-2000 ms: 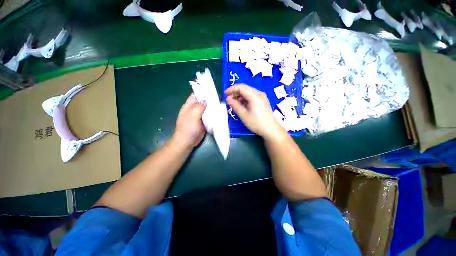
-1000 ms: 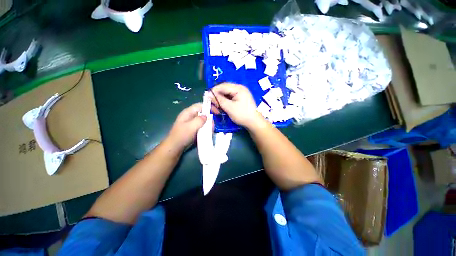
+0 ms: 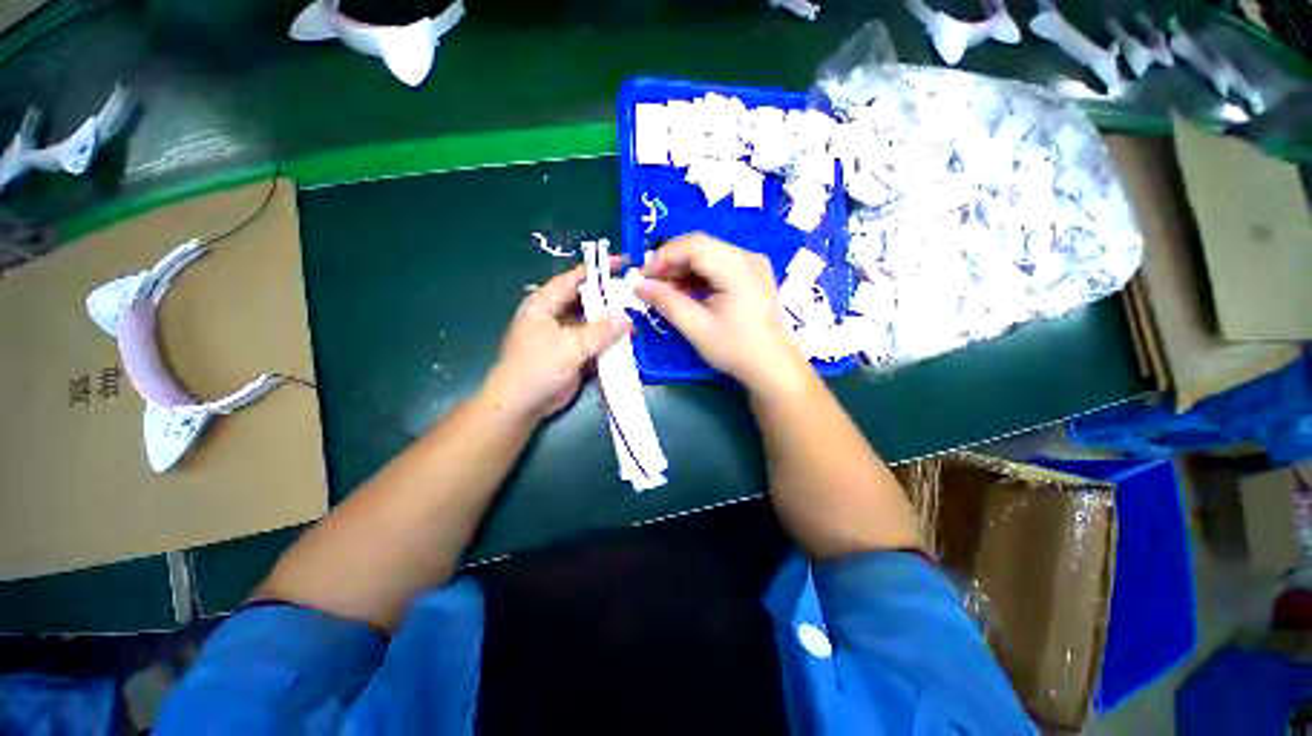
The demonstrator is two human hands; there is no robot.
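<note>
My left hand (image 3: 554, 345) holds a white headband (image 3: 627, 417) near one narrow end; the band hangs down toward the bench's front edge. My right hand (image 3: 717, 305) pinches a small white piece (image 3: 629, 289) between thumb and fingers, right beside the band end. Flat white squares (image 3: 741, 140) lie in the blue parts tray (image 3: 727, 223), partly behind my right hand. A small white curly bit (image 3: 553, 245) lies on the bench left of the band end, and another is in the tray. The exact contact at the fingertips is too small to tell.
A clear plastic bag of white pieces (image 3: 1007, 216) overlaps the tray's right side. A sample headband (image 3: 141, 352) lies on a cardboard sheet (image 3: 238, 475) at left. Headbands (image 3: 386, 39) sit along the far belt. Cardboard pieces (image 3: 1252, 245), an open carton (image 3: 1029, 575) and a blue bin (image 3: 1151, 575) are at right.
The headband has turned in my left hand, and its pointed ear no longer shows at the bottom. My right hand now has a small white piece. One loose square has gone from the tray's middle.
</note>
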